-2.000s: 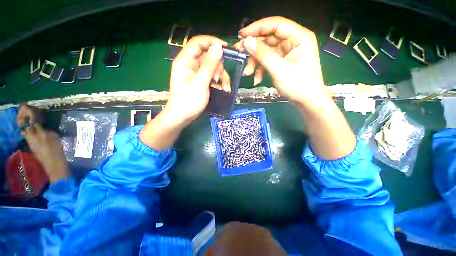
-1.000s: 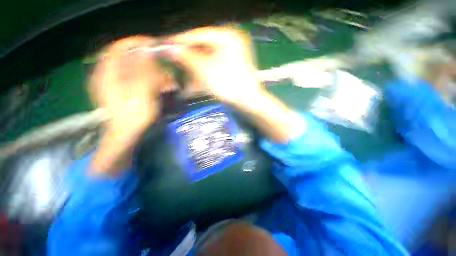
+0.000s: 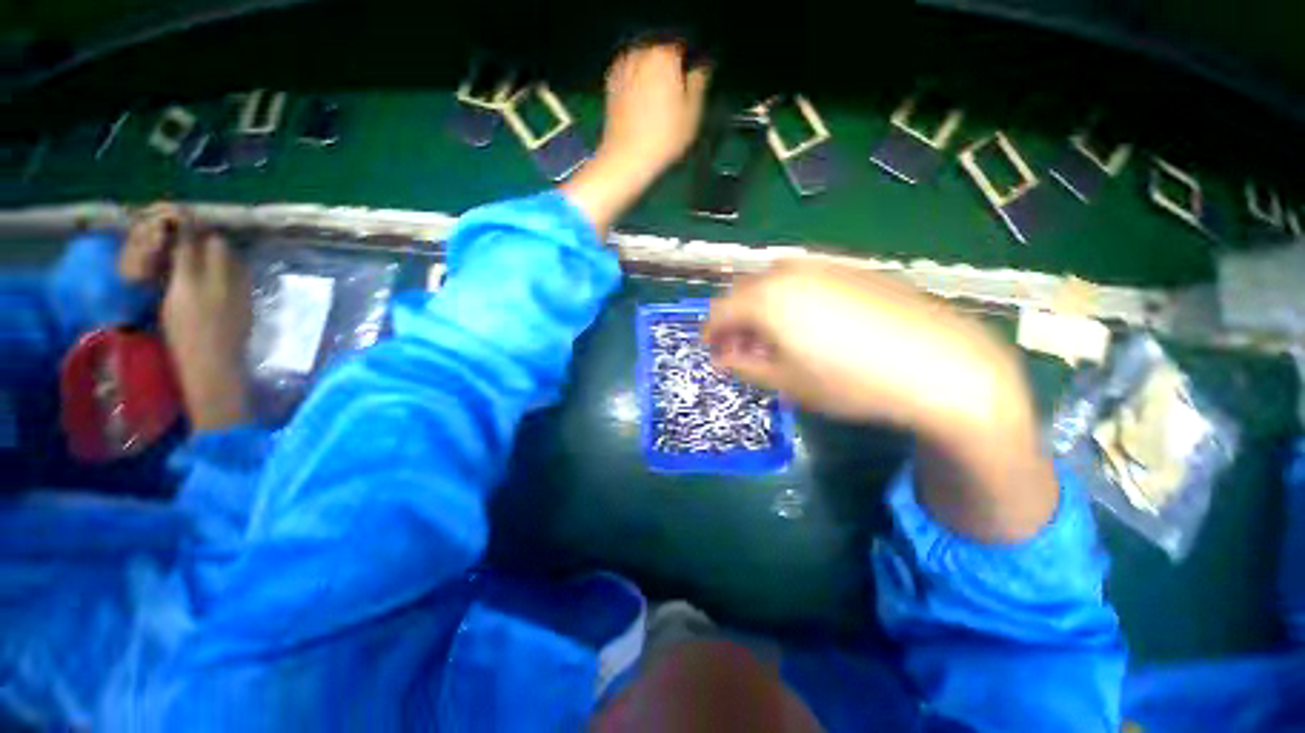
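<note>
My left hand (image 3: 656,108) reaches out over the green belt at the top centre; its fingertips are dark, and I cannot tell if they hold anything. A dark flip-phone housing (image 3: 724,169) lies on the belt just right of it. My right hand (image 3: 802,329) is blurred, its curled fingers over the upper right part of the blue parts bin (image 3: 713,463). The bin holds a heap of loose hinges (image 3: 697,408). Whether the right fingers pinch a hinge cannot be seen.
More housings with pale frames (image 3: 998,169) lie along the belt on both sides. A clear bag with a white label (image 3: 298,325) is at left, a bag with cream pieces (image 3: 1149,434) at right. A neighbour's hands (image 3: 205,294) are beside a red bin (image 3: 119,392) at far left.
My hands have separated: the left moved out over the belt, the right came down to the blue bin. The housing held up between them two seconds ago is no longer there. The view has shifted.
</note>
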